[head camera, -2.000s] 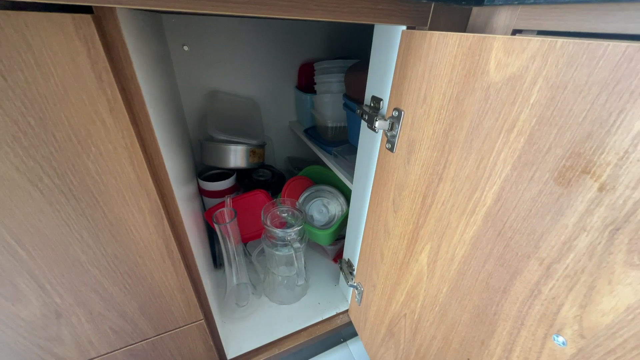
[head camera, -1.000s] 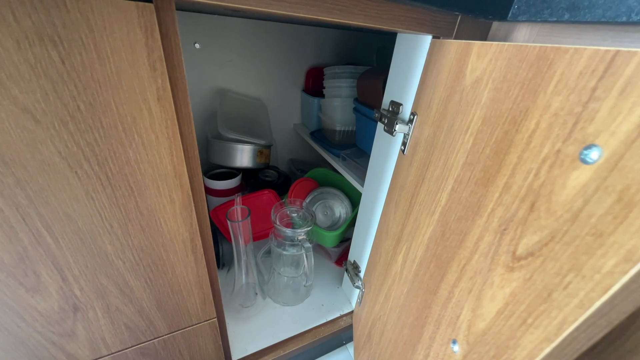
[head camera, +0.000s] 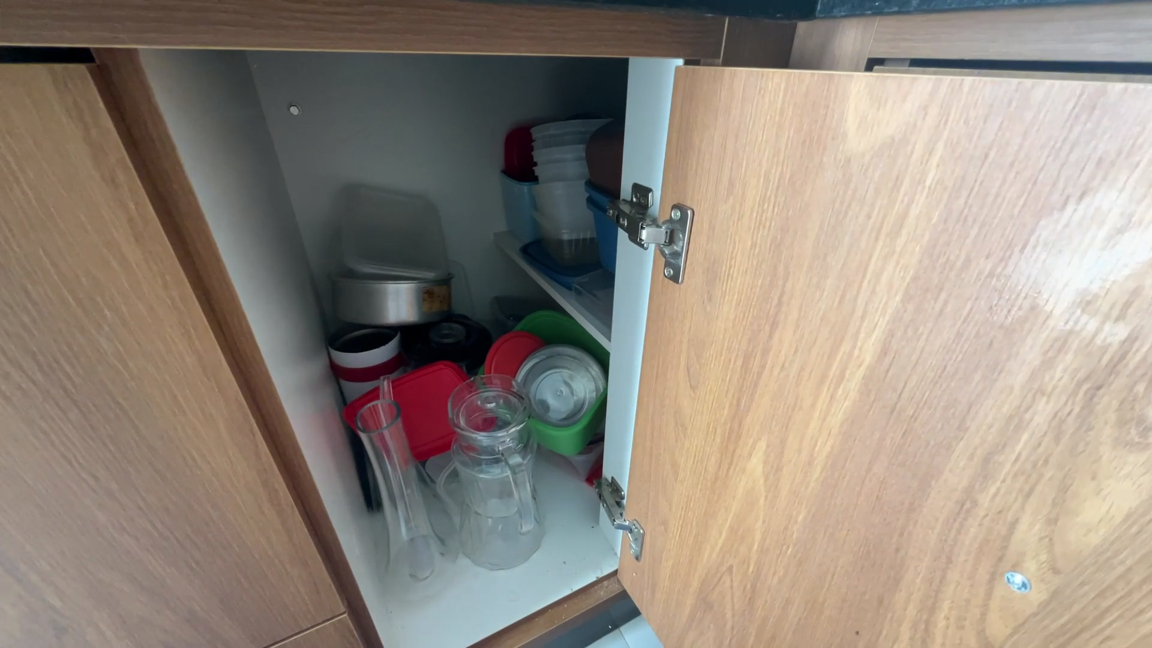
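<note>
Neither my left hand nor my right hand is in view. A wooden cabinet door (head camera: 864, 360) stands open on the right, held by two metal hinges. On the cabinet floor are a clear glass pitcher (head camera: 499, 504) and, to its left, a tall narrow glass vase (head camera: 399, 495). Behind them a red plastic lid (head camera: 427, 405) leans beside a green plastic container (head camera: 567, 436) with a round clear container (head camera: 562, 385) in it. A round metal pan (head camera: 390, 300) sits farther back, with a translucent plastic container (head camera: 393, 232) above it.
A small side shelf (head camera: 558, 288) holds stacked clear plastic tubs (head camera: 562, 193) and blue containers. A white and red cylindrical container (head camera: 364, 355) stands near the left wall. The dark countertop edge (head camera: 765, 7) runs above, and a closed wooden panel (head camera: 135, 378) is at the left.
The view has shifted somewhat between frames. The pitcher, the vase and the stored containers keep their places, and no hand appears in any frame.
</note>
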